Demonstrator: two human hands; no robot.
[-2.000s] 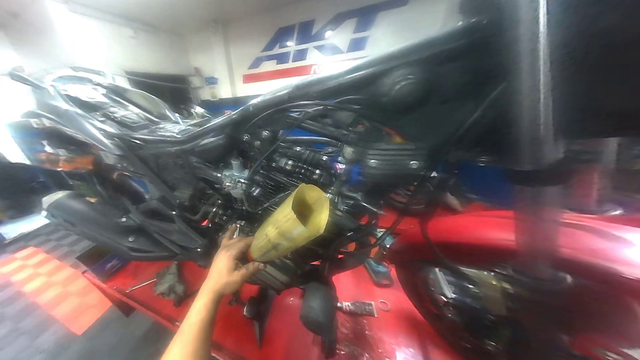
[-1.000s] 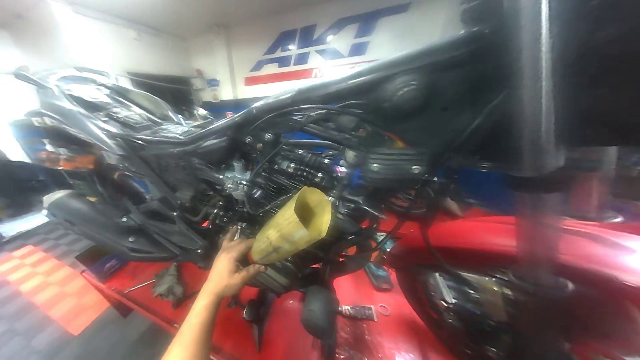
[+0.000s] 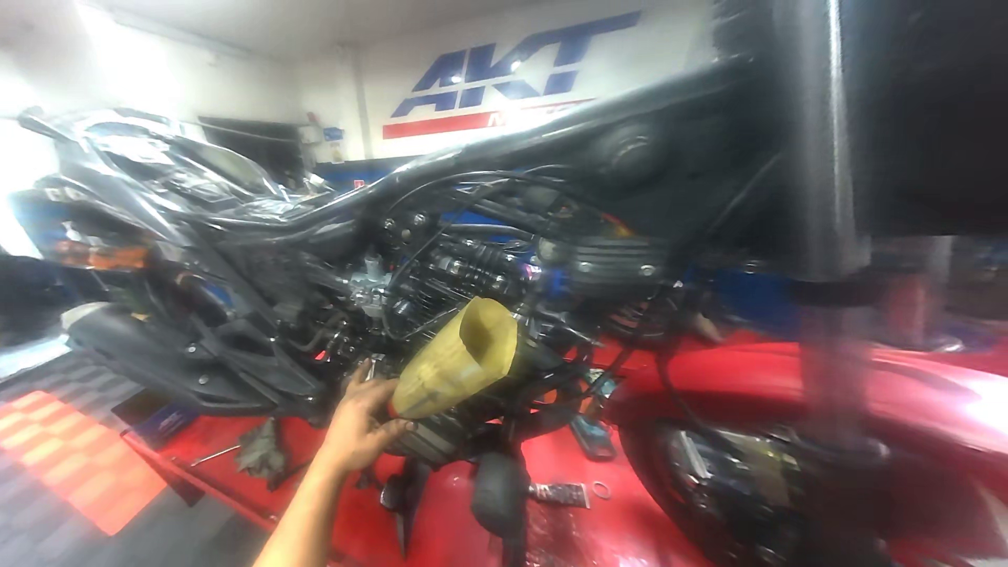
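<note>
My left hand reaches up from the bottom, its fingers around the narrow lower end of a yellowish, tube-like funnel. The funnel is tilted, with its wide open mouth to the upper right. A small red part shows at its narrow end, beside my fingers. Just behind the funnel is the finned engine of a black motorcycle, with the carburetor above my hand. What lies under the narrow end is hidden. My right hand is not in view.
The motorcycle stands over a red lift table. On it lie a grey rag, a tube and a small ring. A fork leg and red fender stand at right.
</note>
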